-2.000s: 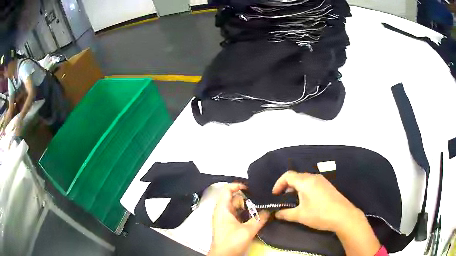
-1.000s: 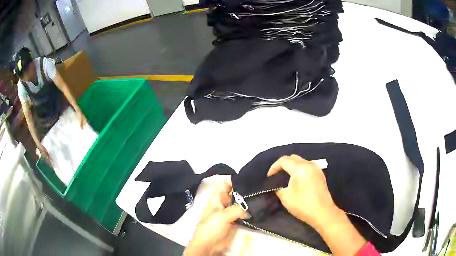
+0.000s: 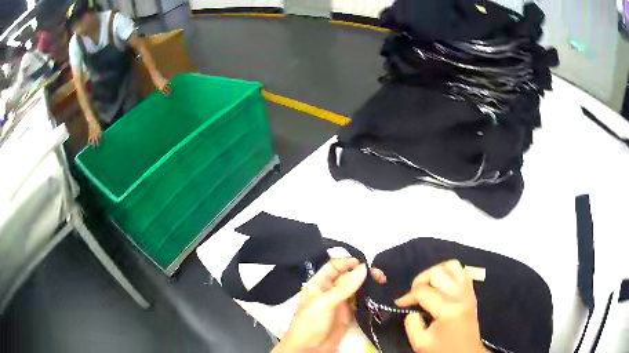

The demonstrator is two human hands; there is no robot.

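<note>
A black bag body [image 3: 514,293] lies flat on the white table, with a small cream tag [image 3: 475,273] on it. Its pale toothed zipper [image 3: 394,309] runs between my hands. My left hand [image 3: 330,303] pinches the black edge at the left end of the zipper. My right hand [image 3: 443,303] grips the bag along the zipper, fingers curled over it. The zip slider is small and partly hidden near my left fingers. A black strap [image 3: 283,241] lies folded at the left, with a shiny ring [image 3: 309,267] on it.
A tall stack of black bags [image 3: 441,131] stands at the back of the table [image 3: 552,165]. A loose strap [image 3: 584,248] lies at the right. A green bin [image 3: 200,158] stands on the floor at the left. A person [image 3: 110,62] holds its rim.
The view has swung left, so the table things sit further right. My left hand now pinches the bag edge higher up. The person no longer holds the white sheet over the bin.
</note>
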